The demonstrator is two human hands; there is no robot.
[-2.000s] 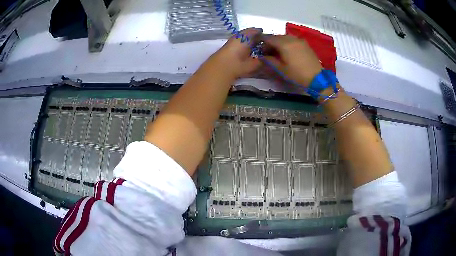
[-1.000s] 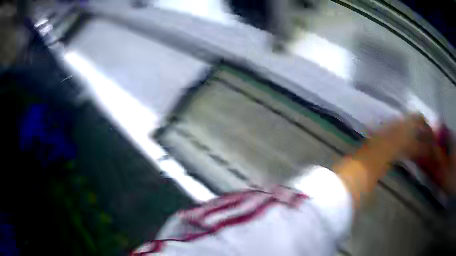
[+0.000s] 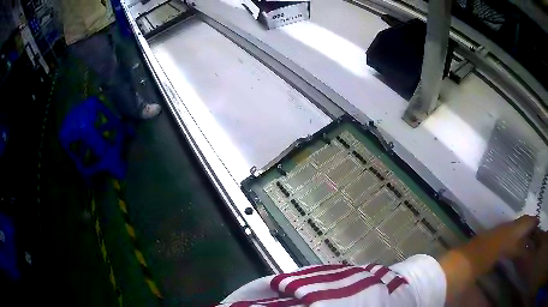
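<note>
The circuit board panel point(image 3: 354, 201), pale with repeated rectangles and dark strips, lies in a green and dark carrier point(image 3: 277, 223) on the conveyor, its near right part cut off or covered by my left sleeve. My left hand point(image 3: 511, 240) is at the right edge, beyond the panel, blurred, its fingers partly cut off; whether it holds anything cannot be told. A blurred patch beside it at the lower right corner may be my right hand, but it is too unclear to tell.
The conveyor surface point(image 3: 240, 96) runs to a farther carrier point(image 3: 165, 17). The ledge bears a white carton point(image 3: 287, 17), black bin point(image 3: 396, 55), metal post point(image 3: 434, 72) and ribbed plastic tray point(image 3: 511, 160). A blue stool point(image 3: 93, 138) and a person's foot point(image 3: 150, 110) are on the left.
The view has swung left along the conveyor. The red bin has left the picture; the stool, carton and farther carrier now show clearly. My hands have shifted to the right edge.
</note>
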